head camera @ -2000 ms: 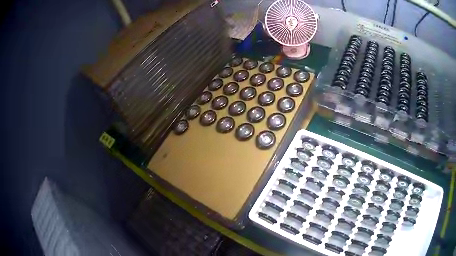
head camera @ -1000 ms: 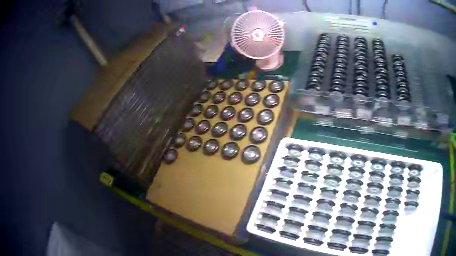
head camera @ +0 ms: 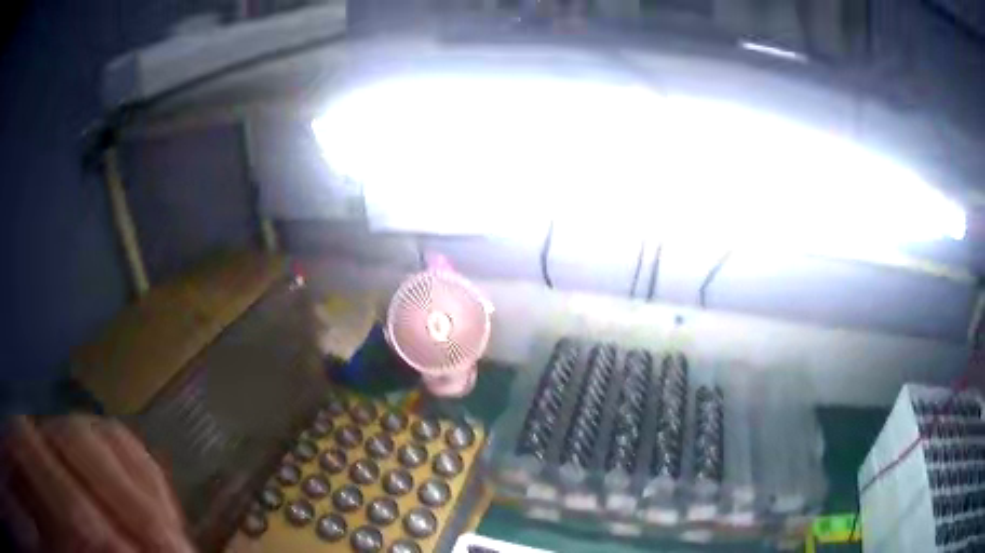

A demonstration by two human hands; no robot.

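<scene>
My left hand [head camera: 92, 486] is at the lower left edge, blurred and cut off. It is raised in front of the stack of packed trays, and whether it holds anything cannot be told. My right hand is not in view. Round speaker drivers [head camera: 347, 498] with dark rims and silvery centres lie face up in rows on the tan cardboard sheet [head camera: 283, 540], whose near part is cut off by the bottom edge. Only the top rim of the white parts tray [head camera: 499, 543] shows at the bottom.
The stack of packed trays [head camera: 189, 421] stands left of the sheet. A pink desk fan [head camera: 439, 324] is behind it. Clear blister trays [head camera: 653, 499] hold dark columns. Stacked white trays [head camera: 891, 475] stand right, with a thin red lead across. A glaring tube light [head camera: 637, 162] hangs above.
The view has tilted up, bringing in the tube light and stacked white trays; the bench things sit lower, and most of the white parts tray has left view. My left hand has appeared.
</scene>
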